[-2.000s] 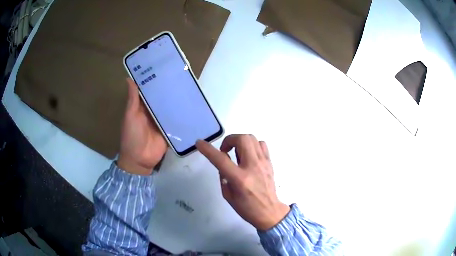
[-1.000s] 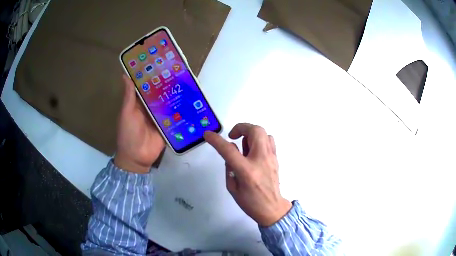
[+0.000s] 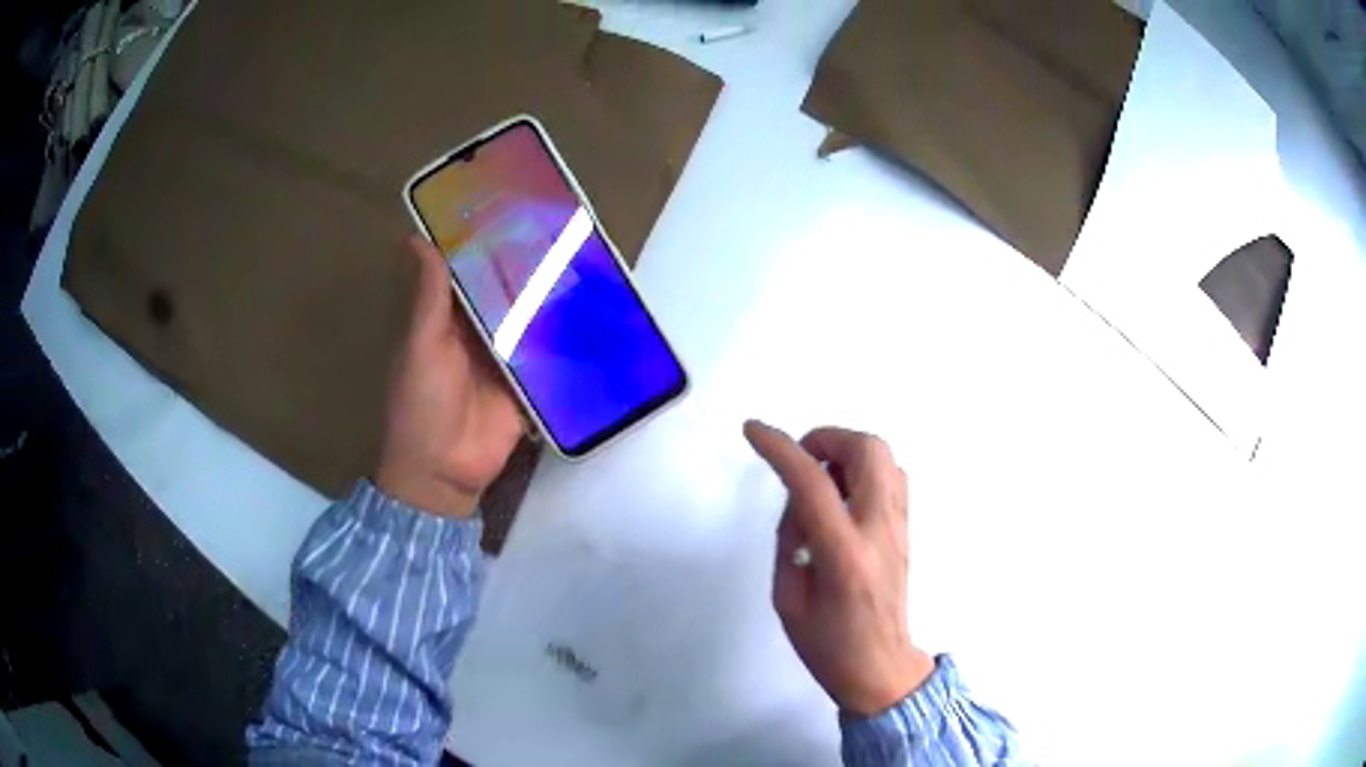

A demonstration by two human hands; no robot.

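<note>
A smartphone [image 3: 554,292] in a pale case has a lit orange-to-blue screen with a white streak across it. My left hand [image 3: 450,397] holds it from below and the left side, over the brown fabric. My right hand [image 3: 839,555] is apart from the phone, to its lower right above the table. Its index finger is extended and the other fingers are curled. A small white tip [image 3: 803,556] shows at the curled fingers, likely a marking stick; the rest of it is hidden.
Brown fabric panels [image 3: 225,195] lie at the left, one with a dark round spot. Another brown piece [image 3: 974,120] lies at the top, beside the white template [image 3: 1184,165] with its window. A small white stick [image 3: 725,33] lies at the top. A fabric bundle [image 3: 93,75] is at upper left.
The phone screen changed from a white page to app icons, then to a nearly plain coloured screen. My right hand moved right, away from the phone. The view shifted slightly, showing the stick at the top.
</note>
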